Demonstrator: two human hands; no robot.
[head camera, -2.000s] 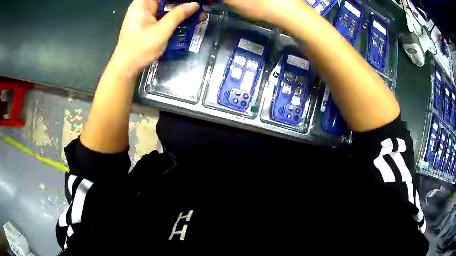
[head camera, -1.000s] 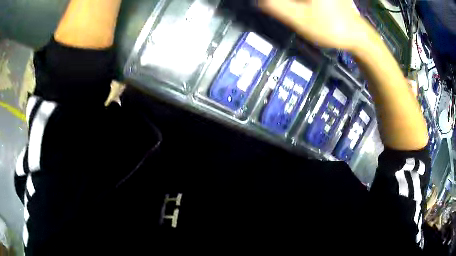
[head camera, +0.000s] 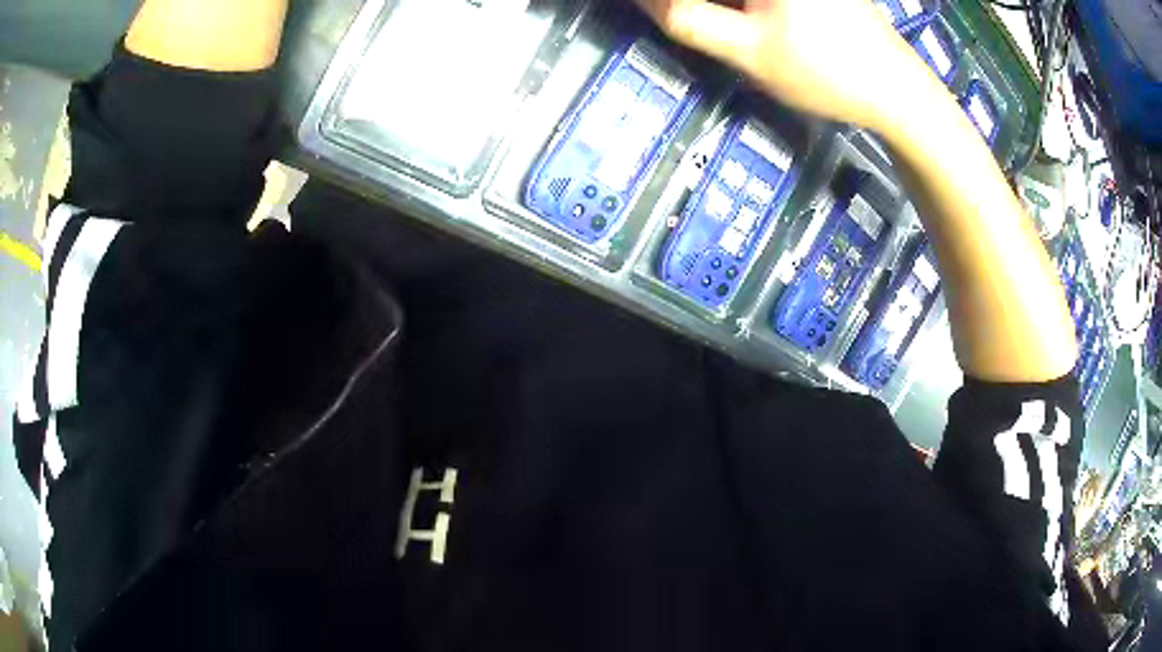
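A clear blister tray (head camera: 440, 204) lies tilted across the top of the view. Its leftmost front pocket (head camera: 427, 96) holds no blue unit and glares. Blue units with pale patches and round dots sit in the pockets to its right, among them one unit (head camera: 599, 153), a second (head camera: 726, 223) and a third (head camera: 828, 274). My right hand (head camera: 784, 51) is over the tray's upper part, its fingertips at the top edge beside a dark, blurred shape; whether it grips anything cannot be told. My left hand is cut off by the top edge; only the forearm shows.
More blue units (head camera: 937, 51) lie in the back row beyond my right wrist. Cables and pale equipment (head camera: 1051, 140) crowd the right side. A dark-green bench surface (head camera: 77, 32) shows at top left, with grey floor and a yellow line (head camera: 18, 251) below it.
The view has swung, and the tray sits more tilted. The blue unit in my left hand has left the picture with that hand. My right hand has come back into view over the tray.
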